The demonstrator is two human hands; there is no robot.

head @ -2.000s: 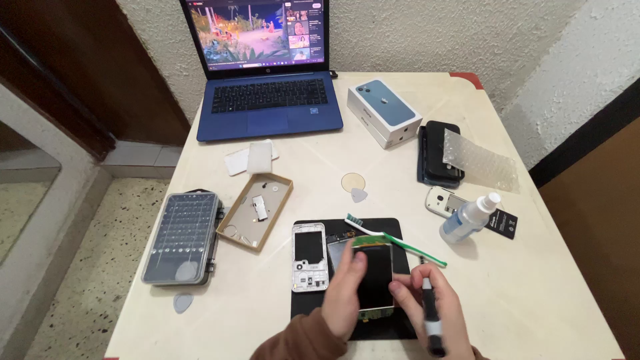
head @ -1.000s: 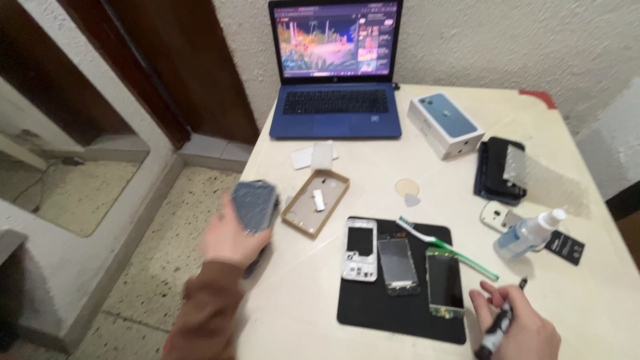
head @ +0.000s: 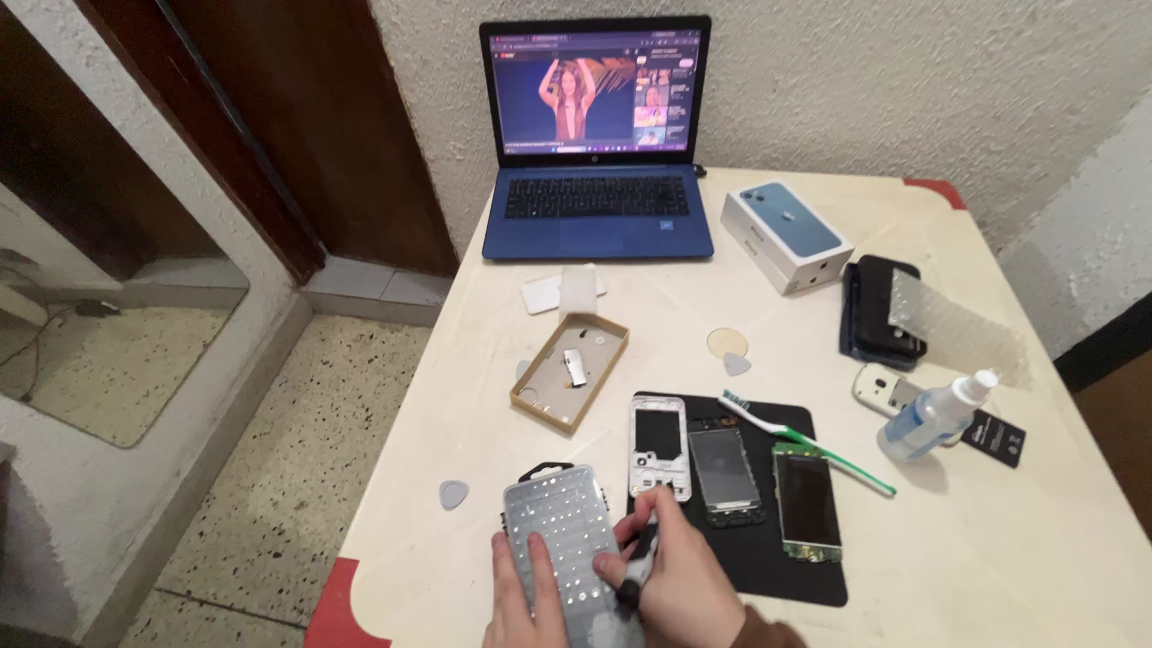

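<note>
My left hand [head: 526, 594] rests with its fingers spread on the lid of a clear plastic bit case [head: 562, 522] at the table's front edge. Beside the case's right side, my right hand [head: 670, 576] grips a black and grey screwdriver [head: 641, 558]. Right of it, a black mat [head: 765, 576] bears a white phone frame [head: 660, 463], a phone display in a dark frame [head: 724, 472] and a screen with a green circuit board [head: 808, 504]. A green and white toothbrush [head: 810, 441] lies across the mat's upper right edge.
An open cardboard tray [head: 526, 409] with small parts lies left of the mat. Behind stand a blue laptop [head: 598, 211] and a phone box [head: 783, 238]. To the right are a spray bottle [head: 936, 418], bubble wrap [head: 958, 328] and a battery [head: 994, 438]. A grey pick [head: 454, 493] lies left.
The screen with the circuit board, in my hands two seconds ago, lies on the mat. The bit case has moved from left of the cardboard tray to the front, under my left hand.
</note>
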